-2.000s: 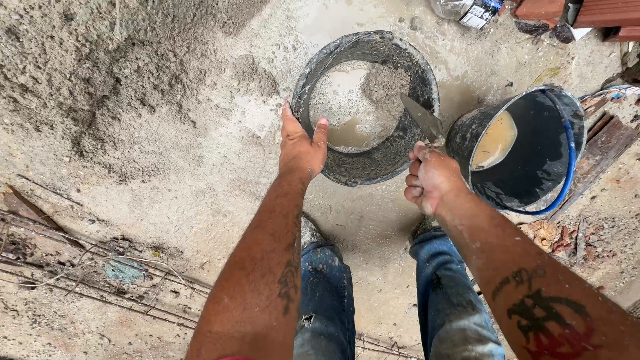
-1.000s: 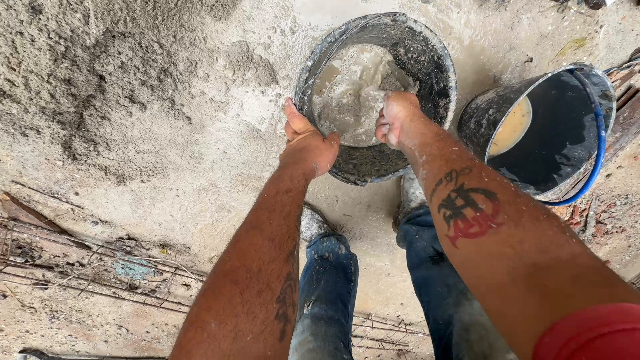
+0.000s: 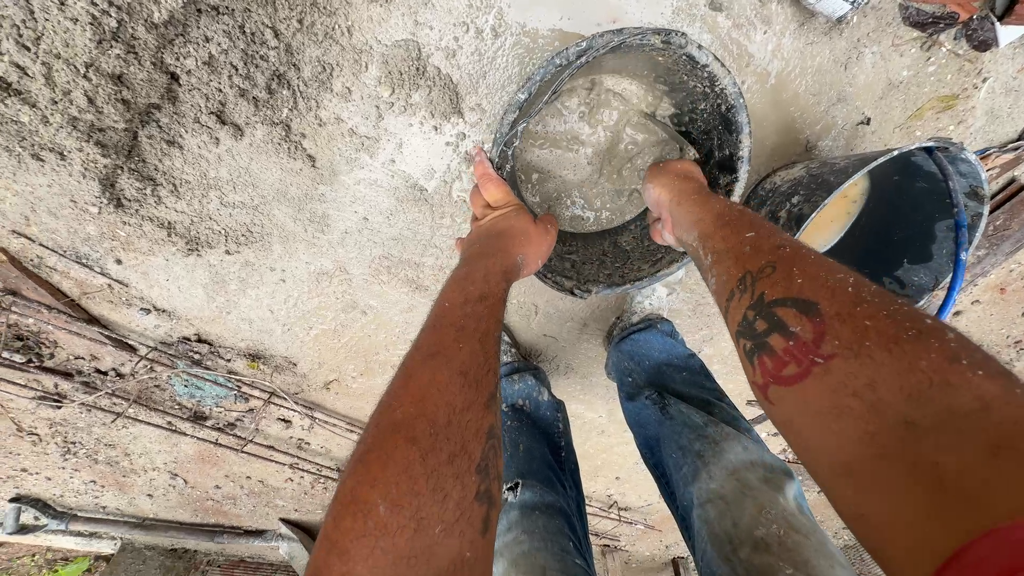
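Note:
A black plastic bucket (image 3: 616, 268) stands on the concrete ground in front of me, with wet grey mortar (image 3: 592, 152) inside. My left hand (image 3: 508, 228) grips the bucket's left rim, thumb toward the inside. Closed around a trowel's handle, my right hand (image 3: 676, 200) is over the right part of the bucket's opening. The trowel's metal blade (image 3: 668, 136) shows just above that hand, partly sunk in the mortar; the handle is hidden by my fingers. To the right, a second dark bucket (image 3: 888, 232) with a blue handle leans on its side and holds cloudy liquid.
A spread of damp grey mortar or sand (image 3: 160, 104) covers the ground at upper left. Thin steel rebar (image 3: 200, 424) lies at left, and a shovel (image 3: 168, 528) lies at lower left. Brick pieces (image 3: 952, 12) are at top right. My legs stand just below the bucket.
My right hand with the trowel has moved from the bucket's right rim into its opening. The lumpy, partly dry-looking contents now look wetter and smoother. My left hand stays at the left rim.

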